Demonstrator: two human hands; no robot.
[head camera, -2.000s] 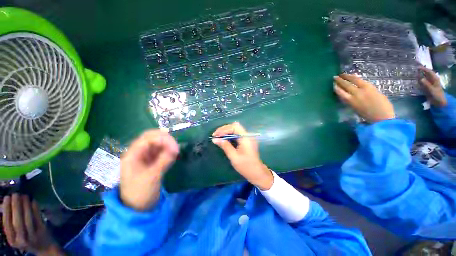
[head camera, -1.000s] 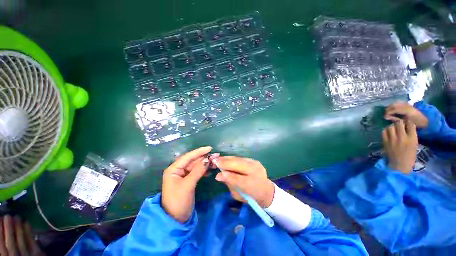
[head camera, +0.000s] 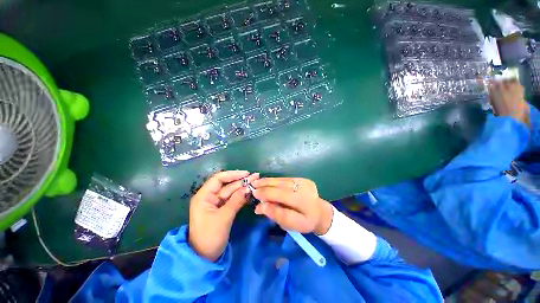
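My left hand (head camera: 214, 214) is at the lower centre, fingertips pinching a small dark and shiny module (head camera: 247, 184). My right hand (head camera: 290, 203) meets it from the right, its fingertips touching the module. A pale blue hand tool (head camera: 307, 247) is held in my right hand, its flat wide end pointing down toward my lap; its tip is hidden among the fingers. The clear blister tray (head camera: 231, 68) lies flat beyond my hands, with small dark modules in many pockets. Tiny dark parts (head camera: 195, 184) are scattered beside my left hand.
A green fan (head camera: 74, 106) stands at the left. A labelled bag (head camera: 105, 214) lies near the bench edge. Stacked blister trays (head camera: 435, 56) are at the right. Another person's hand (head camera: 509, 97) and blue sleeve (head camera: 468, 160) are beside them. A cable runs along the lower left.
My hands came together from apart and stay joined at the module; the tool's wide end now points down. The neighbour's hand has moved up to the stack's right side. The view has shifted slightly.
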